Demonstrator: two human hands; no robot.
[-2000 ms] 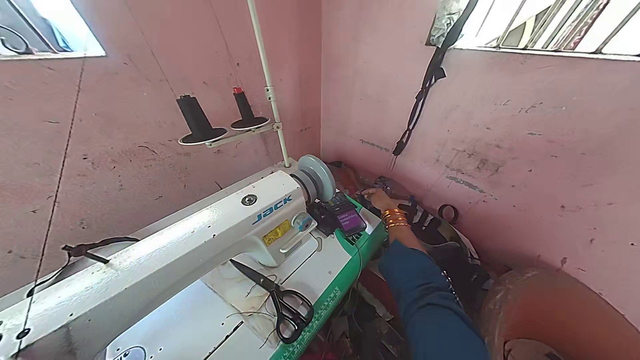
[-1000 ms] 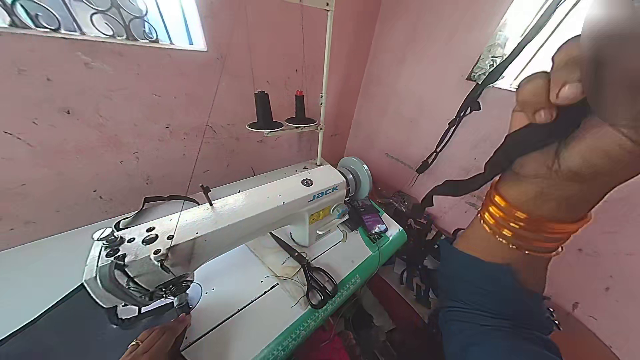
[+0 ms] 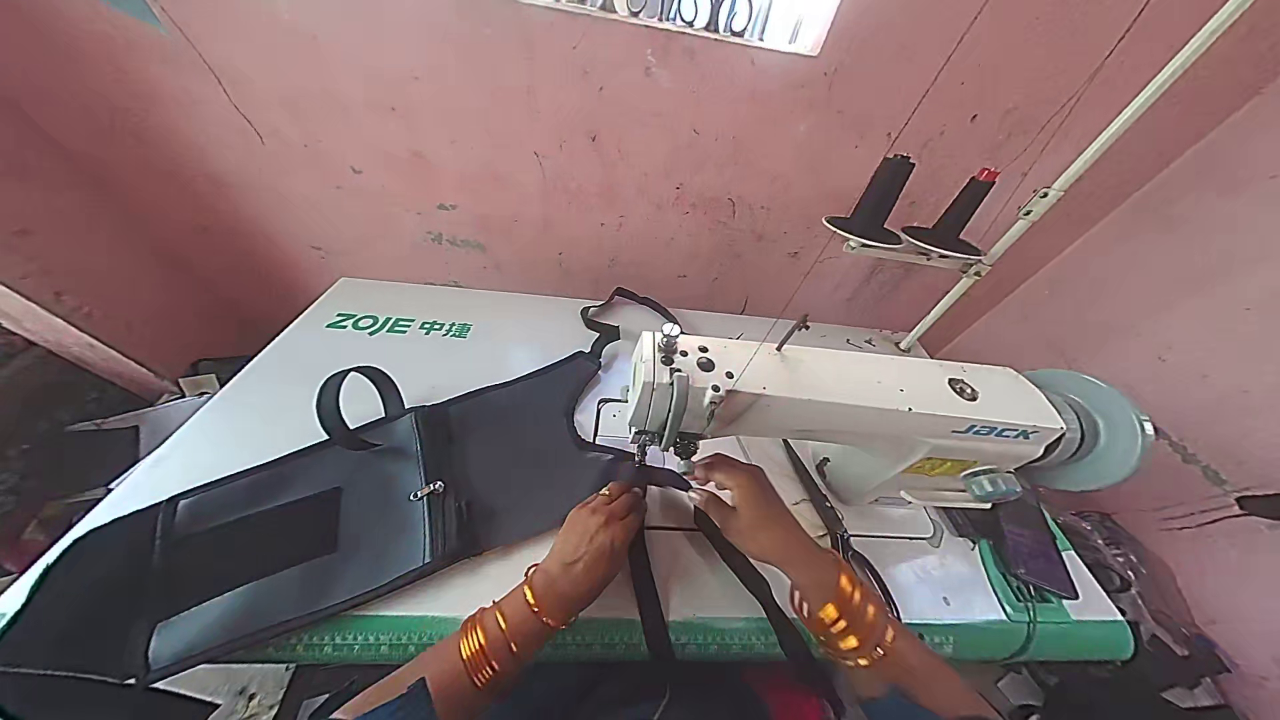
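Under the needle end of the white sewing machine [image 3: 860, 400] lies the narrow end of a black panel [image 3: 520, 450] with a zipper, a pocket and a loop handle. My left hand [image 3: 595, 545] presses the panel's edge and a black strap [image 3: 650, 590] just in front of the presser foot. My right hand [image 3: 745, 505], to the right of the needle, pinches a black strap [image 3: 750, 580] between thumb and fingers. Both strap lengths hang over the table's front edge. Another thin black strap [image 3: 640, 295] loops behind the machine head.
Black-handled scissors [image 3: 835, 520] lie under the machine arm, behind my right forearm. A phone [image 3: 1035, 550] rests at the table's right end. Two black thread cones [image 3: 880, 200] stand on the thread stand. A pile of dark material [image 3: 1130, 590] is beyond the right edge.
My right hand has come down from the upper right, where it held up a black strap, to the needle area. My left hand remains near the needle. The view has swung left.
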